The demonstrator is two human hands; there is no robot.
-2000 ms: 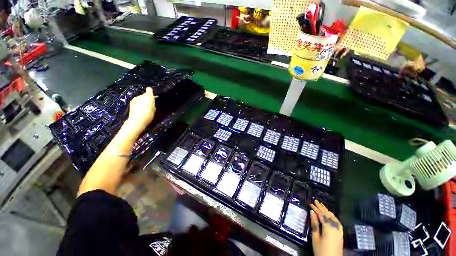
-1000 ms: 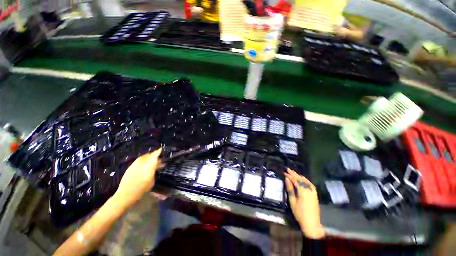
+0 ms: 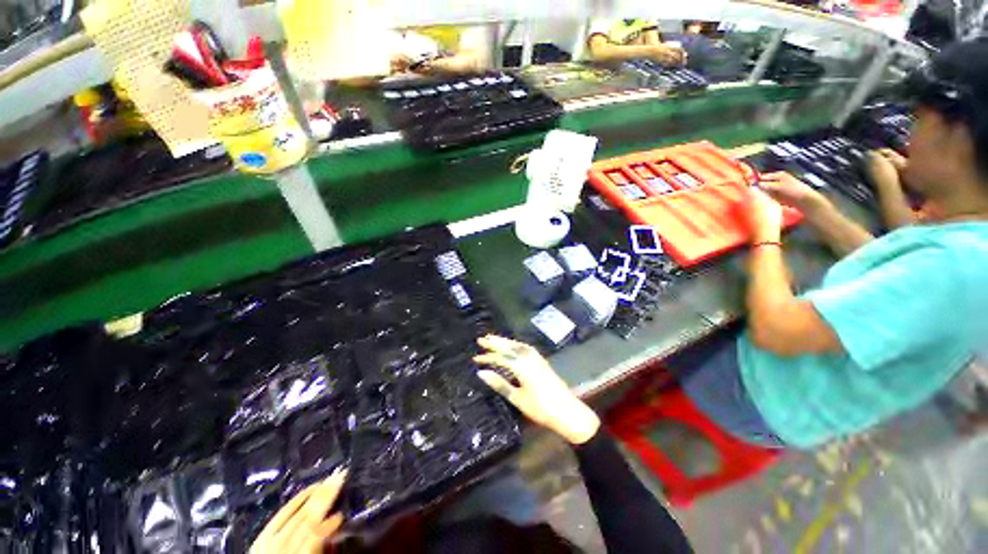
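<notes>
A shiny black blister tray (image 3: 293, 368) lies in front of me, on top of another tray. Its pockets look empty through the glare. At its right edge a strip of the tray below shows, with two gridded keypads (image 3: 450, 265). My left hand (image 3: 303, 522) is at the near edge of the upper tray, partly cut off by the bottom of the picture; its grip is unclear. My right hand (image 3: 531, 384) is at the right edge of the trays, fingers spread, with nothing seen in it.
Keypad stacks (image 3: 553, 325) and thin frames (image 3: 645, 240) lie right of the trays, near a white fan (image 3: 542, 224). A neighbour (image 3: 867, 314) works at a red tray (image 3: 693, 206), with a red stool (image 3: 683, 444) below. A tool cup (image 3: 258, 130) stands beyond the trays.
The view has swung right. The upper tray has moved right and now covers nearly all of the keypad tray. My left hand moved with it; my right hand stays at the right edge.
</notes>
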